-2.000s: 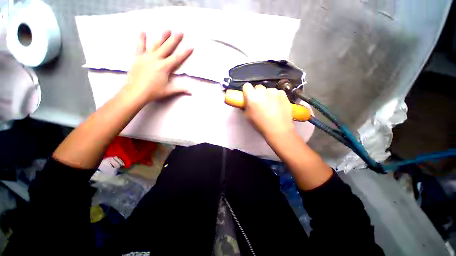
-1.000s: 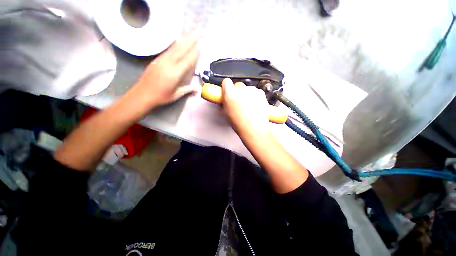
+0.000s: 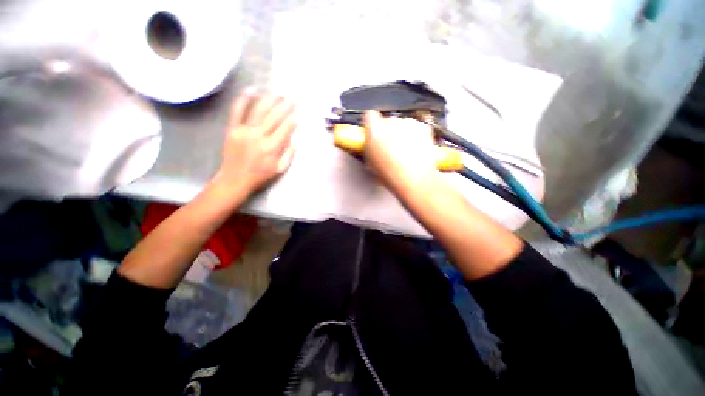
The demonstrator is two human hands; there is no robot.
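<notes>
A pale garment panel [image 3: 495, 100] lies on the grey table, partly washed out by glare. My right hand [image 3: 398, 143] is closed around the orange-yellow handle of the dark steam iron [image 3: 394, 98], which rests on the panel. The iron's tip points left. My left hand [image 3: 259, 139] lies palm down at the panel's left edge, fingers close together, left of the iron; whether it pinches any cloth is hidden. A short dark seam line shows right of the iron.
A thick white tape roll [image 3: 210, 58] stands at the upper left. Pale draped cloth [image 3: 69, 131] covers the left edge. Blue-green hoses [image 3: 533, 207] run right from the iron. Crumpled white material [image 3: 618, 189] lies at the right edge. Red cloth [image 3: 232, 238] shows below the table [image 3: 178, 155].
The view has shifted. The panel sits further right relative to the roll than two seconds ago. My left hand has moved from spread flat on the panel to its left edge. My right hand still holds the iron.
</notes>
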